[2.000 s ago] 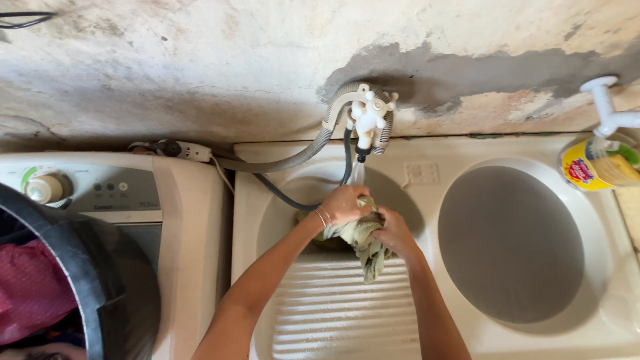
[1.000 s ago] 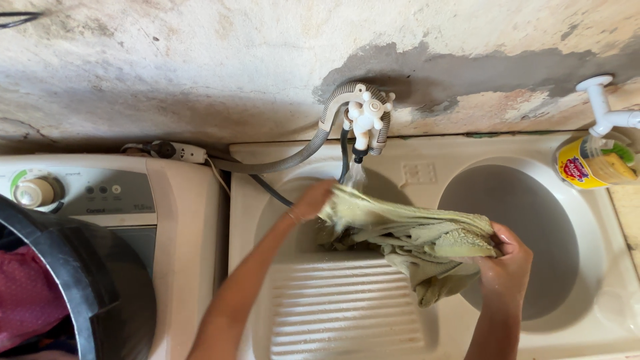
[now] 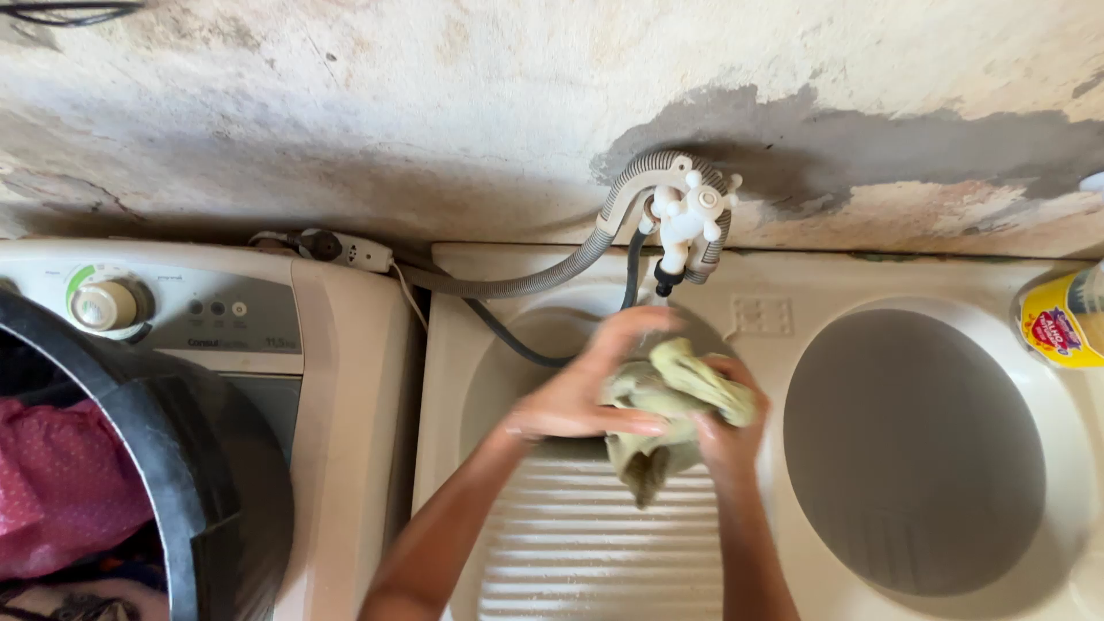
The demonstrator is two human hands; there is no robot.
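Observation:
A wet, light green cloth (image 3: 668,401) is bunched up between my hands below the white plastic tap (image 3: 690,216). My right hand (image 3: 733,414) grips the cloth from the right side. My left hand (image 3: 604,379), blurred, has its fingers and thumb spread around the cloth's left side; how firmly it holds cannot be told. Some water shows at the black nozzle of the tap. Both hands are over the left basin of the laundry sink (image 3: 500,379), and a tail of the cloth hangs above the ribbed washboard (image 3: 604,543).
The right basin (image 3: 914,448) holds greyish water. A plastic container with a yellow label (image 3: 1061,319) stands at the far right. To the left, a black tub (image 3: 198,483) of clothes is on the washing machine (image 3: 345,431). A grey corrugated hose (image 3: 552,276) runs to the tap.
The cloth was bunched two seconds ago, then stretched wide between my hands, and is now gathered into a bundle. My right hand has come back left from the right basin.

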